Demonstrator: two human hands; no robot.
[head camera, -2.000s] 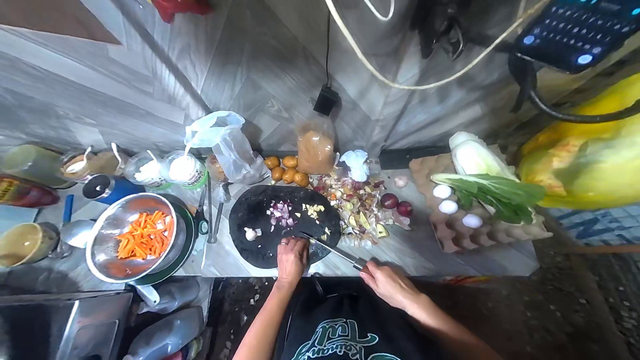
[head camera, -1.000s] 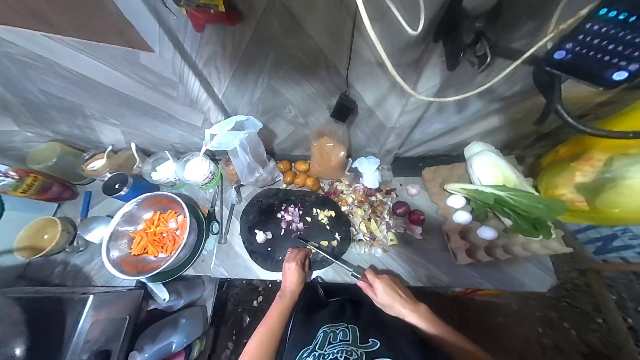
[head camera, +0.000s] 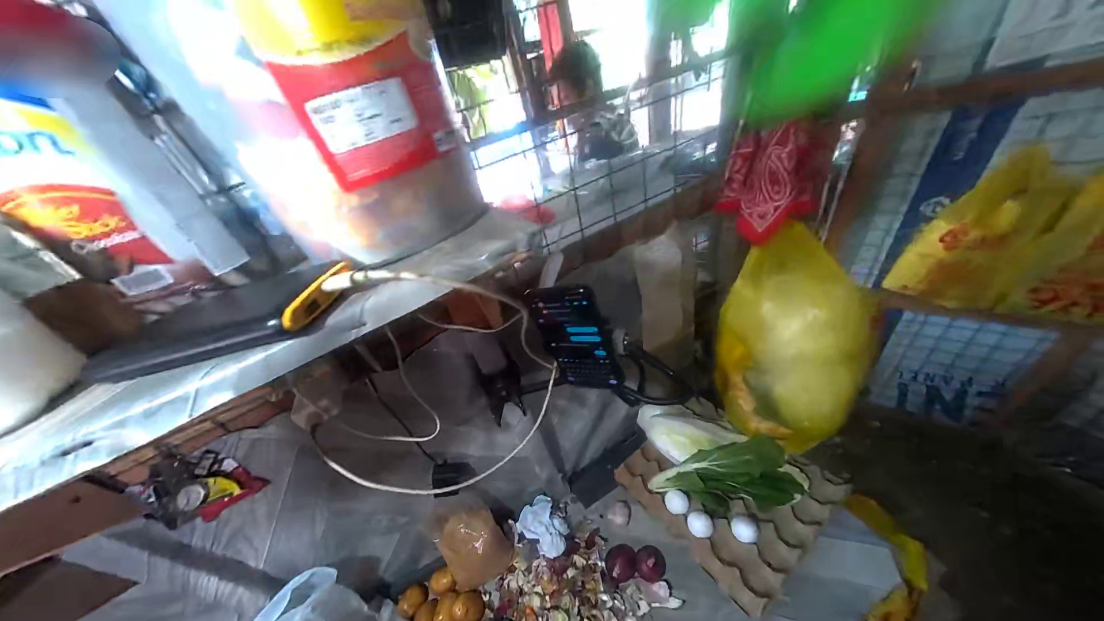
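Neither of my hands shows; the view has risen above the work spot, and the cutting board and knife are out of sight. At the bottom lie vegetable peelings (head camera: 552, 586), with two red onions (head camera: 636, 563) to their right and small orange-brown round produce (head camera: 442, 597) to their left. A bag of brown powder (head camera: 474, 545) and a crumpled pale plastic piece (head camera: 542, 524) sit just behind. On the cardboard egg tray (head camera: 759, 565) rest several white eggs (head camera: 700, 523), leafy greens (head camera: 742, 473) and a pale cabbage (head camera: 686, 434).
A phone (head camera: 573, 336) with a lit screen is on a holder, a white cable (head camera: 414, 490) looping beside it. The shelf (head camera: 259, 366) holds a large jar (head camera: 371, 147). A yellow bag (head camera: 798, 336) hangs at right. Beyond the wire mesh (head camera: 595, 185) is a person (head camera: 595, 103).
The view has swung far up and to the right. Both hands, the knife, the black board and the bowl of carrots, seen a second ago, have left the view.
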